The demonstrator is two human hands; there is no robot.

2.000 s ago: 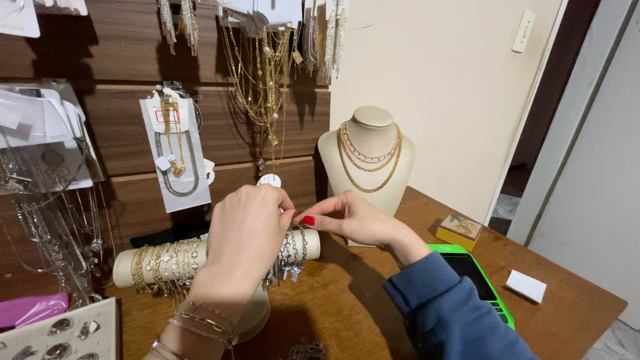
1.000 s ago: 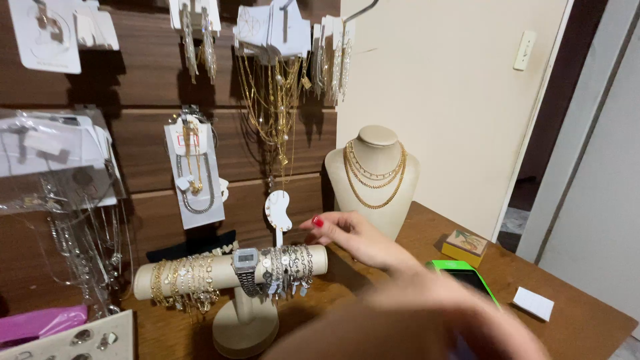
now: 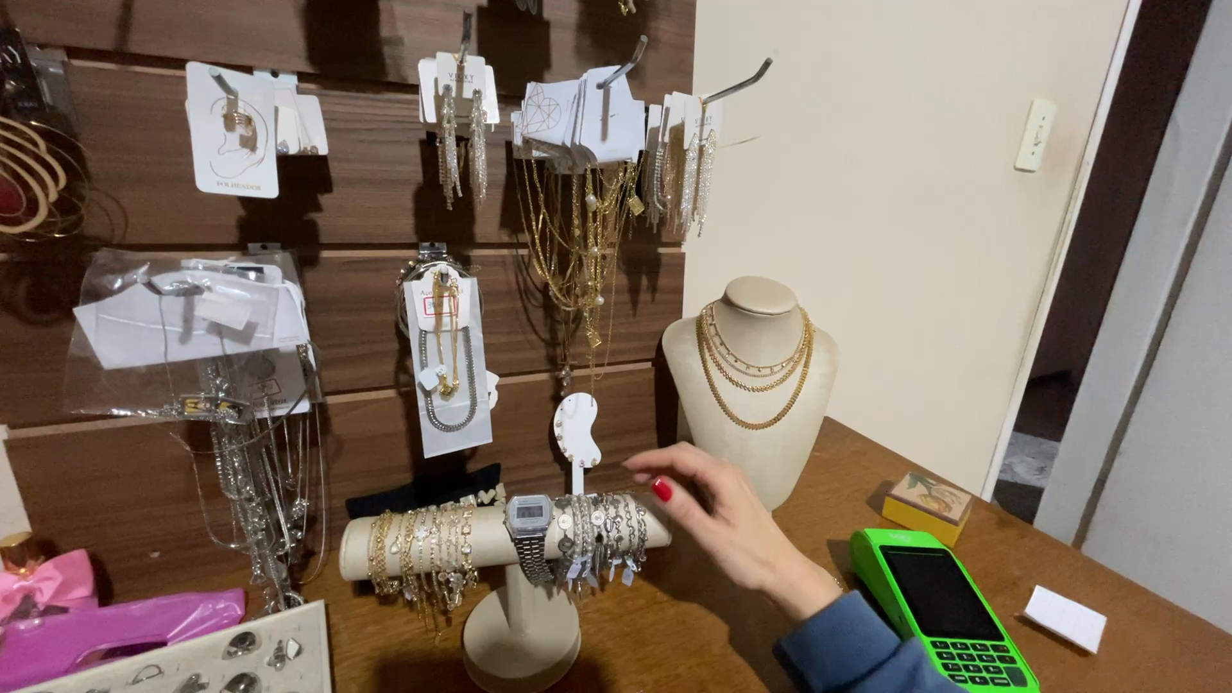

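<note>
My right hand (image 3: 727, 520), with red nail polish, is beside the right end of the cream T-bar bracelet stand (image 3: 361, 551), fingers apart and nothing visible in it. On the stand hang gold-tone bracelets (image 3: 423, 549) at the left, a silver digital watch (image 3: 529, 520) near the middle, and silver-tone bracelets (image 3: 604, 534) at the right. Behind the bar stands a white curved earring card (image 3: 577, 431). A cream necklace bust (image 3: 760, 385) wearing several gold chains (image 3: 751, 390) is behind my hand. My left hand is out of view.
A bright green card terminal (image 3: 938, 606), a small yellow box (image 3: 926, 508) and a white card (image 3: 1064, 618) lie on the right. A ring tray (image 3: 308, 645) is at lower left. Necklaces (image 3: 582, 241) and earrings (image 3: 462, 144) hang from slatwall hooks.
Both hands were together at the bar's right end; my left hand has since left the view. My right hand has stayed near that end, and its fingers have parted.
</note>
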